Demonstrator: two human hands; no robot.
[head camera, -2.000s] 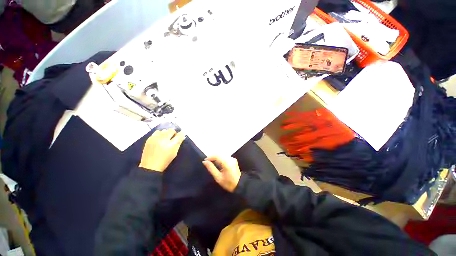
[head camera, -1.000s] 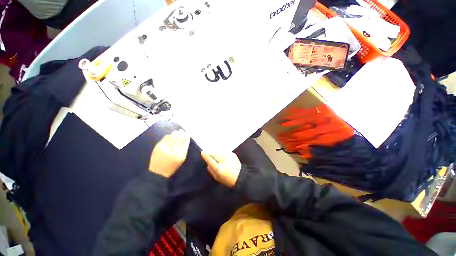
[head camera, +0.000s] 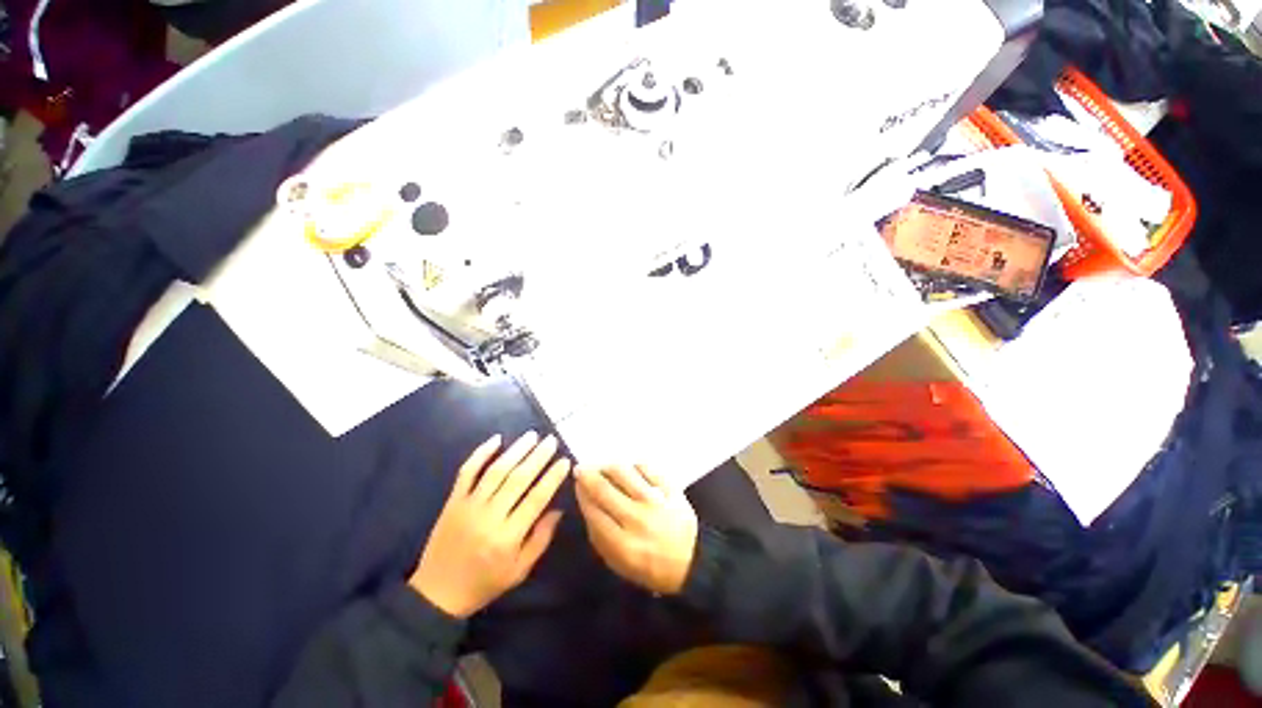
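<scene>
A navy-black garment piece lies over the left of the white machine table and the lap. Its edge runs up to the presser foot and needle area of the white sewing machine. My left hand lies flat on the cloth below the needle, palm down, fingers slightly spread, holding nothing. My right hand is just right of it, its fingertips pinching the cloth edge at the table's front. The exact needle contact is too small to tell.
A smartphone lies right of the machine, by an orange-red basket. A white paper sheet lies on dark strips, beside red pieces. A grey-blue tub stands behind. Part of a yellow garment shows below.
The view has shifted, so the machine and phone appear further right and lower. My left hand has opened out flatter on the cloth, with its fingers further from the needle. My right hand still holds the edge.
</scene>
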